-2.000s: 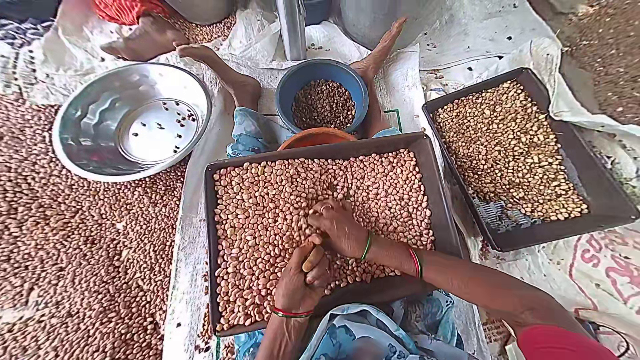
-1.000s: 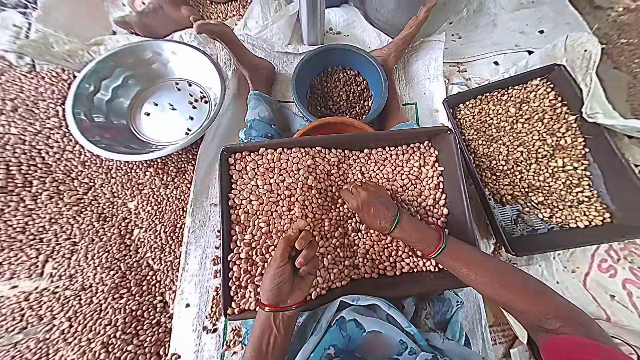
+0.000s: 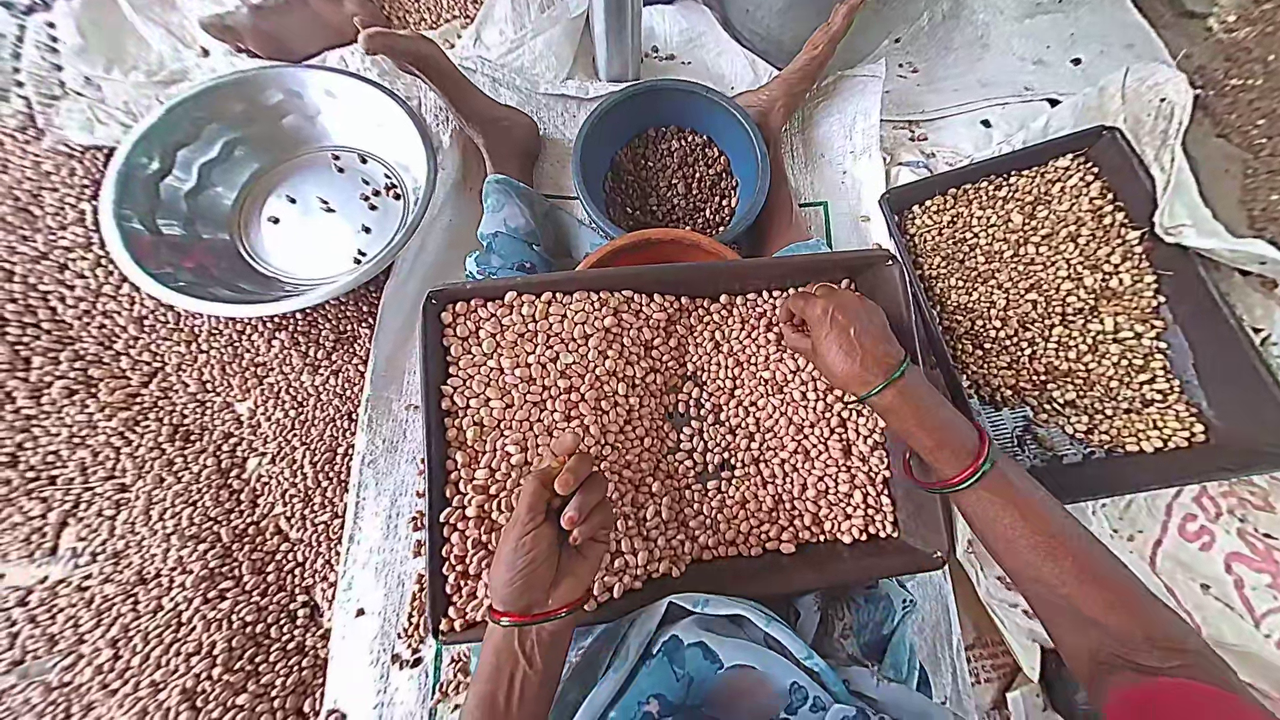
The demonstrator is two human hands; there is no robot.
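Observation:
A dark rectangular tray (image 3: 690, 580) of pinkish-brown nuts or seeds (image 3: 560, 350) rests on the lap. My left hand (image 3: 560, 520) is above its lower left part, palm turned up and fingers curled; whether something small sits between thumb and fingertips cannot be told. Over the tray's upper right corner is my right hand (image 3: 840, 335), its fingers bent down at the nuts and its fingertips pinched; what they hold is hidden. Dark patches of tray bottom show between the nuts near the middle. Beyond the tray's far edge, an orange bowl (image 3: 660, 245) is partly hidden.
A blue bowl (image 3: 750, 150) of darker pieces stands between the feet. At left, a steel basin (image 3: 420, 200) with several dark bits sits by a large spread of nuts (image 3: 180, 450). A second dark tray (image 3: 1230, 350) of paler pieces lies at right. Another person's foot (image 3: 290, 30) shows top left.
My two hands, together over the tray's middle two seconds ago, have moved apart. My right hand has gone to the upper right corner, my left toward the lower left. Some tray bottom now shows mid-tray.

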